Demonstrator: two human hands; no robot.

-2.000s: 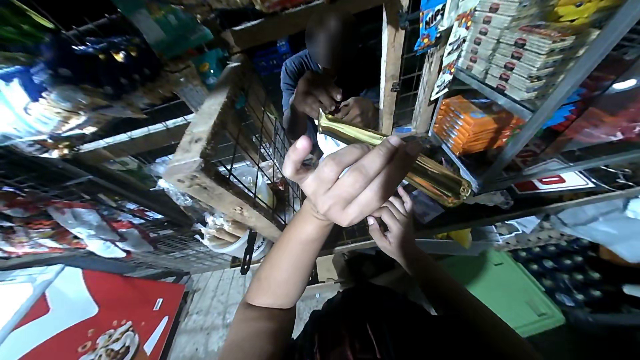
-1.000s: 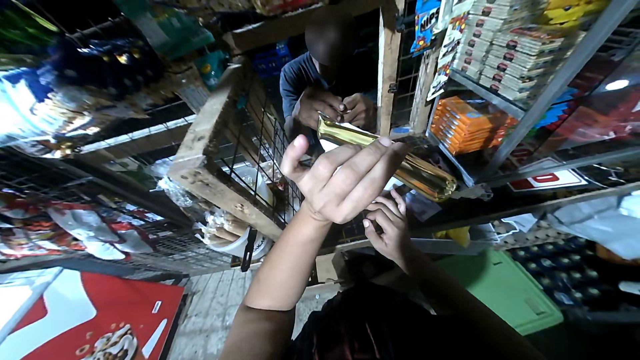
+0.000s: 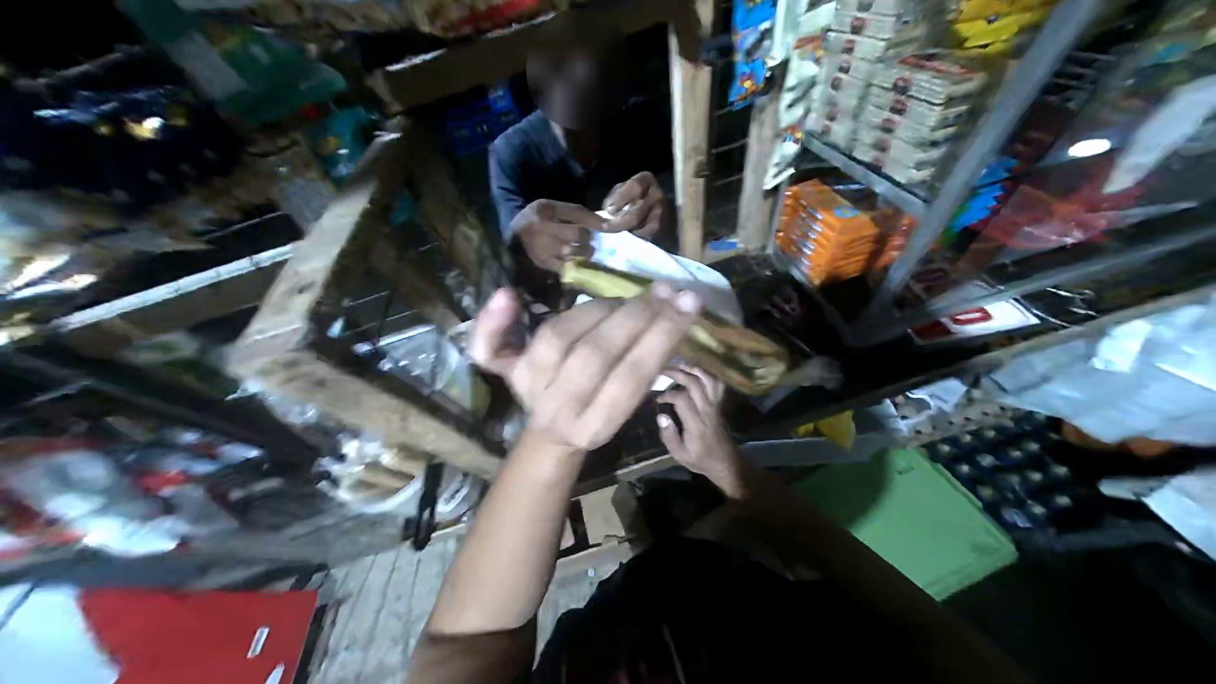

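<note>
My left hand (image 3: pixel 594 366) is raised at the middle, its back toward me, fingers stretched over a long gold foil packet (image 3: pixel 736 347). Its palm side is hidden, so whether it grips the packet does not show. Lower and to the right, my right hand (image 3: pixel 698 423) has its fingers bent near the packet's underside; a bit of something white shows beside them. Beyond the packet lies a white sheet or bag (image 3: pixel 665 266). Another person's hands (image 3: pixel 589 223) hold something small and white behind it.
A wooden frame with wire mesh (image 3: pixel 285 313) stands to the left. Shelves at the right hold stacked small boxes (image 3: pixel 902 114) and orange packs (image 3: pixel 825 233). A green plastic lid or crate (image 3: pixel 907 522) is low right, near a tray of dark round items (image 3: pixel 1007 475). A red panel (image 3: pixel 199 632) is low left.
The white sheet shows more fully behind the gold packet than before. The other person's hands have shifted a little apart from the packet. My hands stay close to where they were.
</note>
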